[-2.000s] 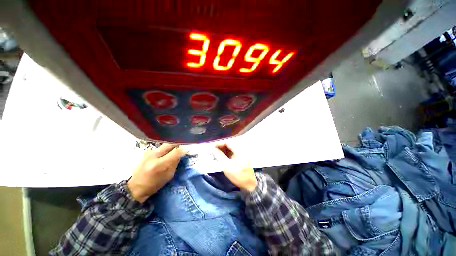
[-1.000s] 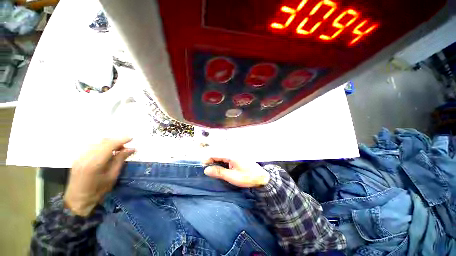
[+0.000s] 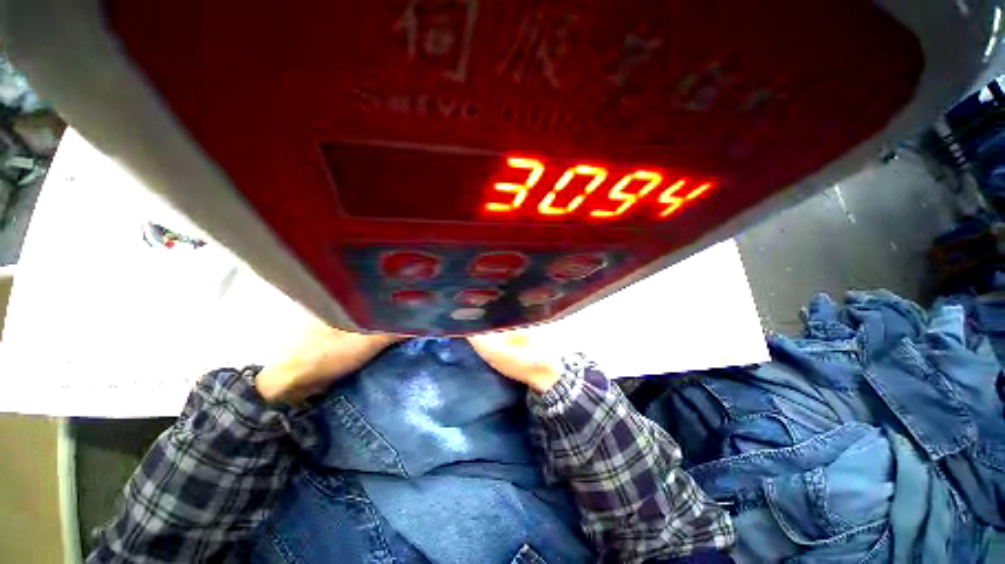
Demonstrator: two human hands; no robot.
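The button attaching machine's red front panel (image 3: pixel 474 121) fills the top and middle, its display reading 3094. Blue denim jeans (image 3: pixel 441 408) lie over my lap, their upper edge running up beneath the machine head. My left hand (image 3: pixel 331 355) is at the left side of the upper edge and my right hand (image 3: pixel 518 355) at the right side. The fingertips of both hands are hidden under the head, so their grip does not show. The waistband and the machine's working point are also hidden.
The white worktable (image 3: pixel 99 320) reaches to both sides of the machine. A round dish (image 3: pixel 171 236) with small dark contents is at the left. A large denim heap (image 3: pixel 827 441) lies at the right, beside the table. Grey floor shows behind it.
A second ago the hands were apart with the waistband flat along the table edge. Now both are close together under the head with the denim drawn up. The view has shifted, hiding the button heap.
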